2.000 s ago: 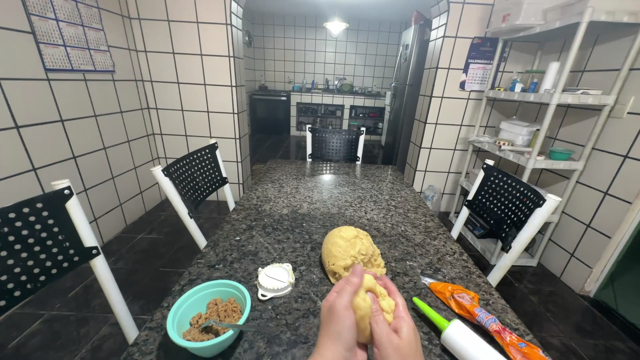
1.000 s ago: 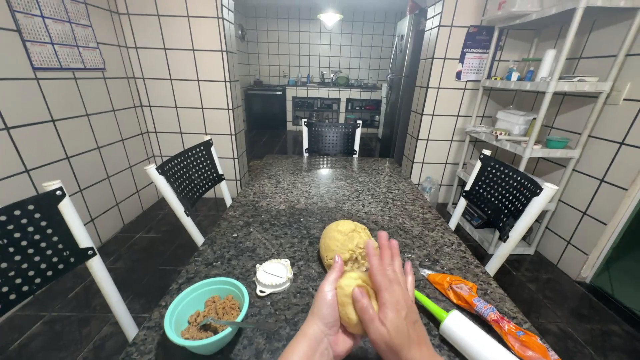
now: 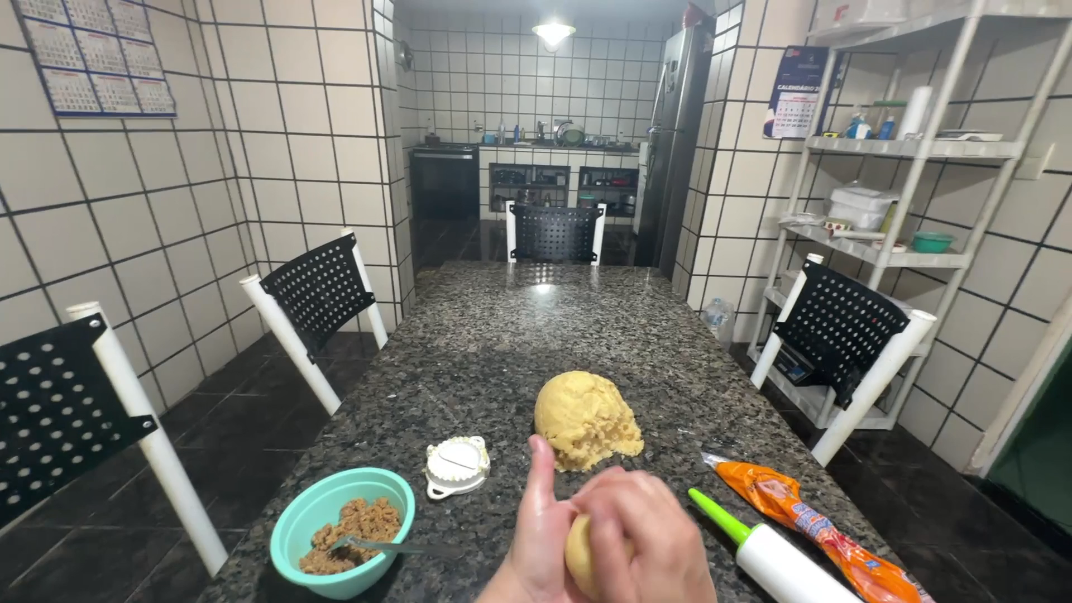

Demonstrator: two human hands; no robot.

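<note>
A small piece of yellow dough (image 3: pixel 579 557) is pressed between my two hands near the table's close edge. My left hand (image 3: pixel 536 536) cups it from the left, thumb up. Curled over its right side is my right hand (image 3: pixel 649 536). Just beyond them rests a large lump of yellow dough (image 3: pixel 586 419) with a rough, torn front. A white plastic dough press (image 3: pixel 457 466) lies to the left. Farther left, a turquoise bowl (image 3: pixel 289 536) holds crumbly brown filling (image 3: pixel 356 532) and a utensil. A rolling pin with a green handle (image 3: pixel 787 561) lies to the right.
An orange piping bag or package (image 3: pixel 804 519) lies beyond the rolling pin on the dark granite table (image 3: pixel 502 335). Black-and-white chairs (image 3: pixel 318 293) stand around the table. A white shelf unit (image 3: pixel 913 151) stands at the right; a kitchen counter (image 3: pixel 569 151) is at the back.
My right hand was flat with fingers extended one second ago; its fingers are now curled over the small dough piece. The large lump and the other table items have stayed in place.
</note>
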